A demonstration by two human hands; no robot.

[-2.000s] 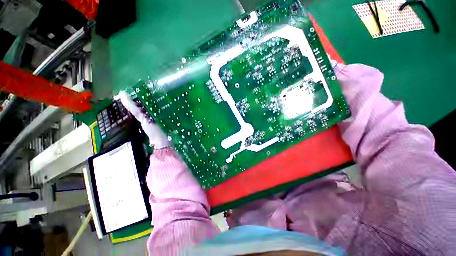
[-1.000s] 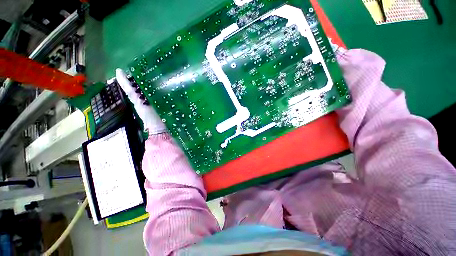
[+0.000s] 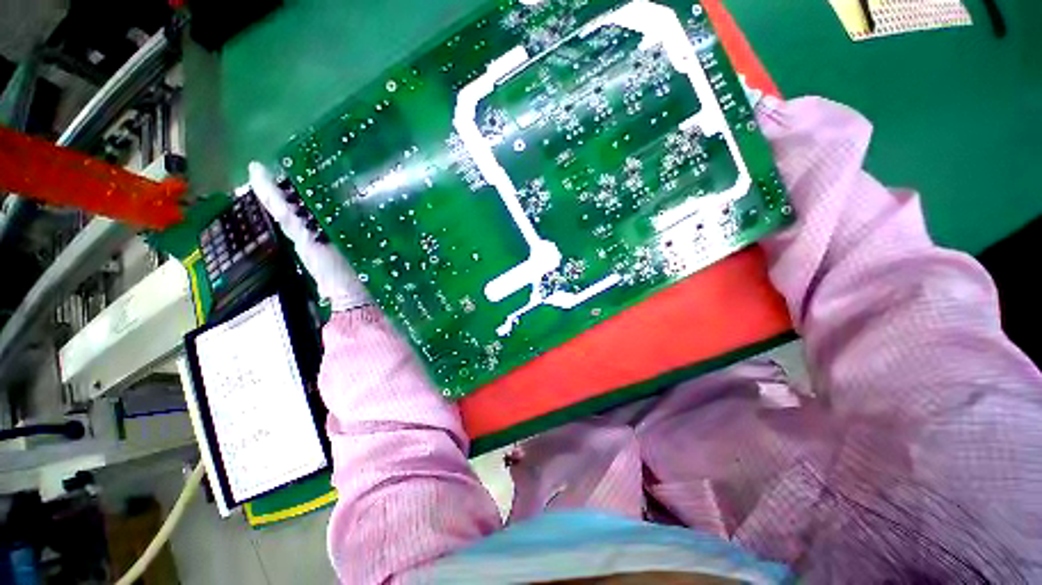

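A green circuit board (image 3: 457, 217) is held up with its solder side facing me, tilted, showing a broad white angular track. My left hand (image 3: 306, 246), in a white glove, holds the board's left edge; its fingers behind the board are hidden. My right hand (image 3: 762, 105) is almost fully hidden behind the board's right edge; only a bit of white glove shows above the pink cuff. A red pad (image 3: 640, 337) lies below the board. Dark parts on the board's underside show at its left edge.
A calculator (image 3: 237, 242) and a check sheet on a black clipboard (image 3: 258, 400) are at the left. A red-orange wrapped rail (image 3: 86, 183) is at the upper left. A dotted card (image 3: 908, 16) with dark thin tools lies on the green bench (image 3: 914, 137) at the upper right.
The board has shifted slightly left and up in view, with both hands still at its edges. Its tilt has changed, and the bright glare at its lower right has shrunk.
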